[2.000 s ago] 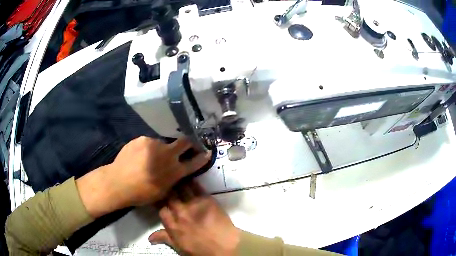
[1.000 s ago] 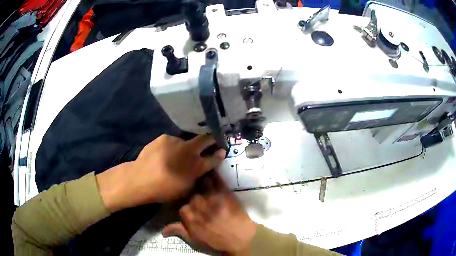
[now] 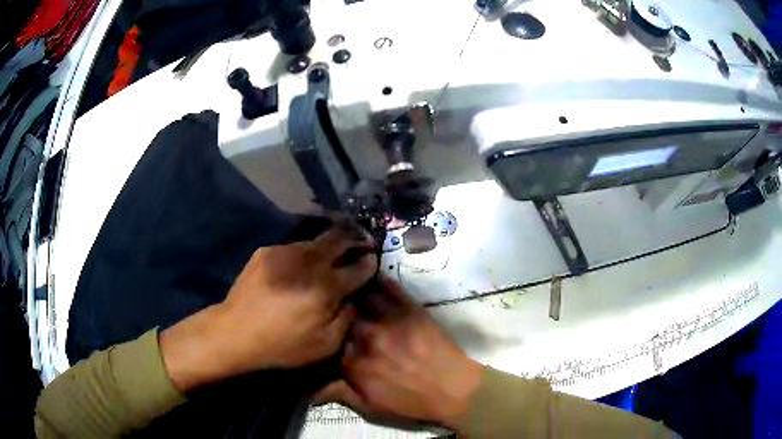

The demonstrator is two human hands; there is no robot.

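A black cloth panel (image 3: 171, 231) lies on the white table left of the sewing machine head, its edge running to the presser foot (image 3: 373, 219). My left hand (image 3: 279, 300) lies over the cloth, its fingers gripping the edge just beside the foot. My right hand (image 3: 407, 356) is just below and right of it, blurred, its fingertips on the dark cloth edge in front of the foot. The needle tip and the cloth between my fingers are hidden.
The white machine head carries a control panel with a lit screen (image 3: 633, 161). A dark slotted metal bar (image 3: 562, 236) is under it. Grey pieces (image 3: 30, 111) and red pieces (image 3: 43, 21) are at the left edge. Blue plastic (image 3: 763, 377) shows at the lower right.
The view has shifted. The black panel has slid down and turned at the machine, its upper corner now lower. My right hand has moved closer in beside my left hand.
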